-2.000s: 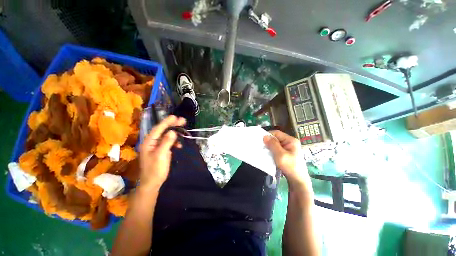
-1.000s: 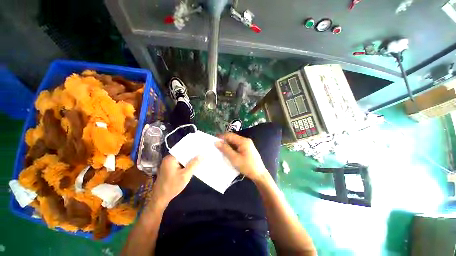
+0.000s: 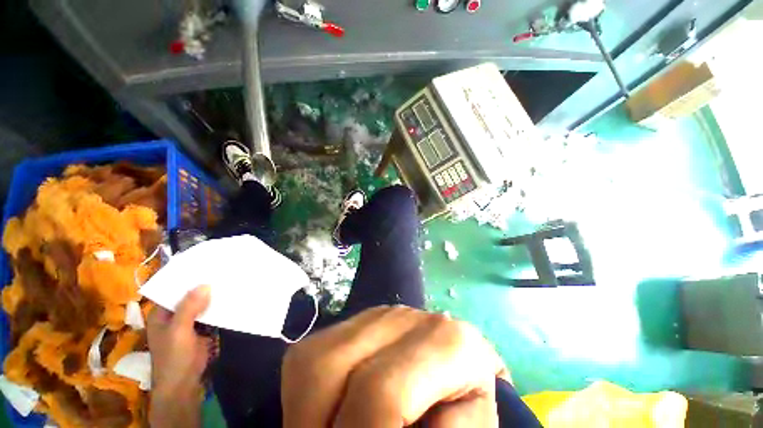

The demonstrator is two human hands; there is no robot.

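Note:
A white face mask (image 3: 238,284) with thin ear loops is spread out over my lap, its cup facing up. My left hand (image 3: 180,355) pinches its lower left edge, with the thumb on top. My right hand (image 3: 393,368) is large and close to the camera at the lower middle, curled and apart from the mask. Its fingertips are cut off or hidden, so whether it holds anything cannot be told.
A blue crate (image 3: 173,192) of orange and brown plush skins (image 3: 75,226) stands at left. The metal filling tube (image 3: 253,92) points down from the grey machine (image 3: 385,33). A scale (image 3: 443,142), black stool (image 3: 548,257), carton (image 3: 669,92) and yellow bag (image 3: 606,407) are at right.
My right hand has let go of the mask and come up close to the camera. My left hand has moved left with the mask. The view has swung right, bringing the yellow bag in.

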